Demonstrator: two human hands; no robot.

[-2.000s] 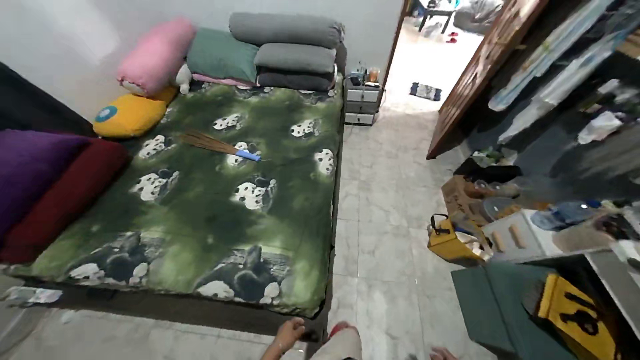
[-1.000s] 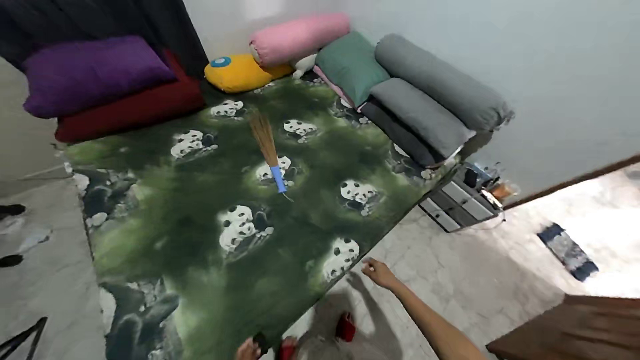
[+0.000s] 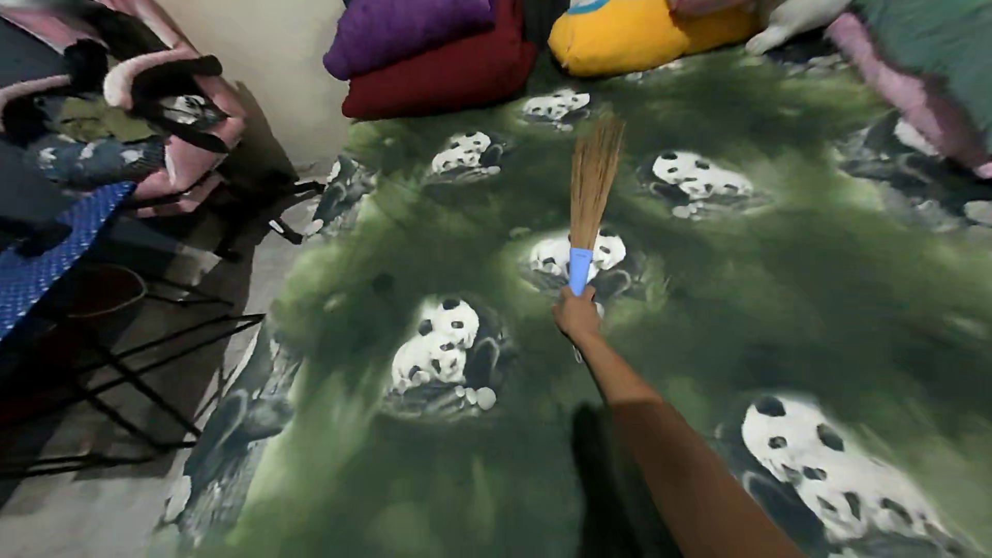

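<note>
My right hand (image 3: 577,311) reaches in from the lower right and is closed around the blue handle of a stick broom (image 3: 595,186). The broom's brown bristles point away from me, toward the far side of the bed. It lies over a green bedsheet (image 3: 535,465) printed with pandas, and the blue sleeve covers part of one printed panda. A cord loop hangs below my hand. My left hand is out of the frame.
Purple (image 3: 411,31) and dark red pillows (image 3: 442,77) are stacked at the far edge, beside a yellow pillow (image 3: 620,39). A green pillow (image 3: 938,54) lies far right. Left of the bed stand a blue-topped ironing board (image 3: 62,248) with black legs and a heap of pink fabric (image 3: 186,155).
My right hand has moved out over the bed and taken hold of the broom, which lay alone on the sheet before. My left hand has left the view. The view has turned left and come closer.
</note>
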